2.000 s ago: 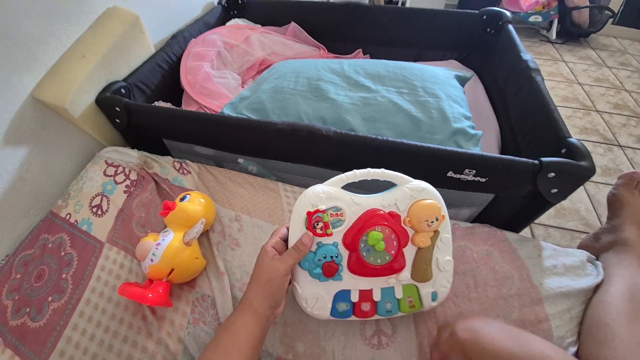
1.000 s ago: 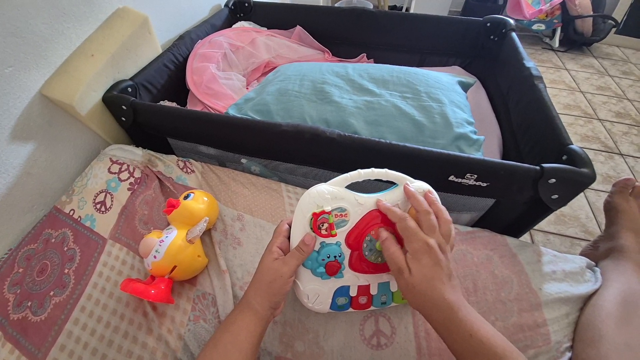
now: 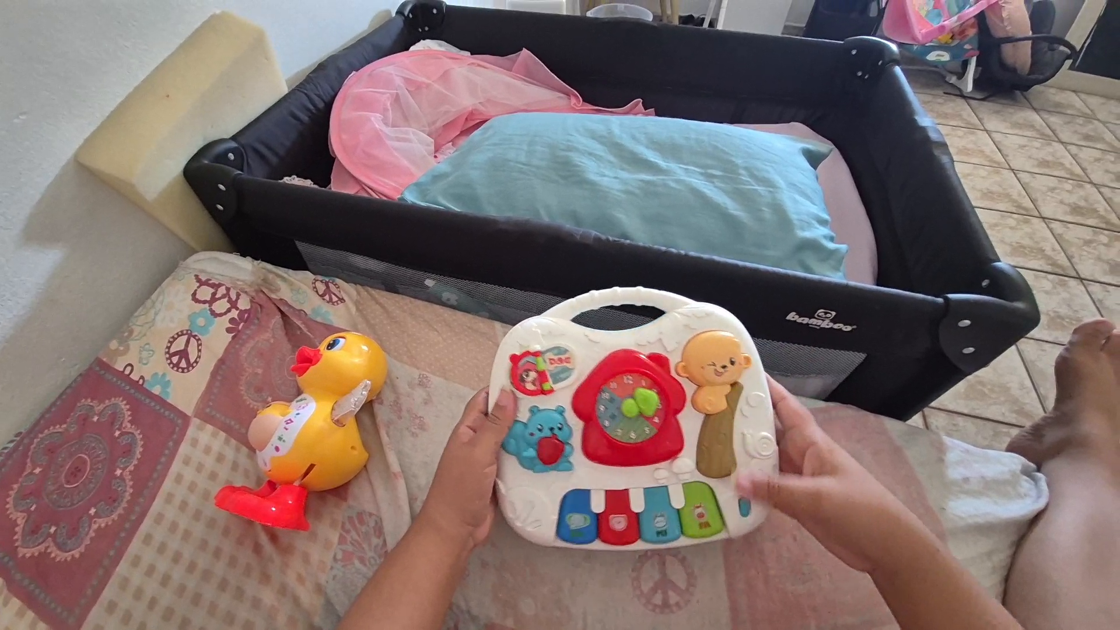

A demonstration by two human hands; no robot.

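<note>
A white plastic musical activity toy [image 3: 573, 332] with a carry handle faces up between my hands. It bears a red house with a clock face, a yellow monkey, a blue squirrel-like animal and a few coloured piano keys. My left hand [image 3: 472, 468] grips its left edge, thumb on the front. My right hand [image 3: 809, 477] holds its right edge, thumb near the lower right corner; the fingers behind the toy are hidden on both sides. A yellow toy duck [image 3: 337, 442] with red feet lies on the patterned bedsheet [image 3: 420, 367], to the left of my left hand.
A black playpen cot [image 3: 612, 262] stands just beyond the bed, with a blue pillow [image 3: 630, 179] and pink netting [image 3: 394, 114] inside. A foam block [image 3: 188, 114] leans by the wall at left. A bare leg [image 3: 1063, 507] rests at right, over the tiled floor [image 3: 1032, 201] side.
My right hand, out of sight on the toy at first, was over the red house one second ago and has moved to the toy's right edge. The left hand stays on the left edge.
</note>
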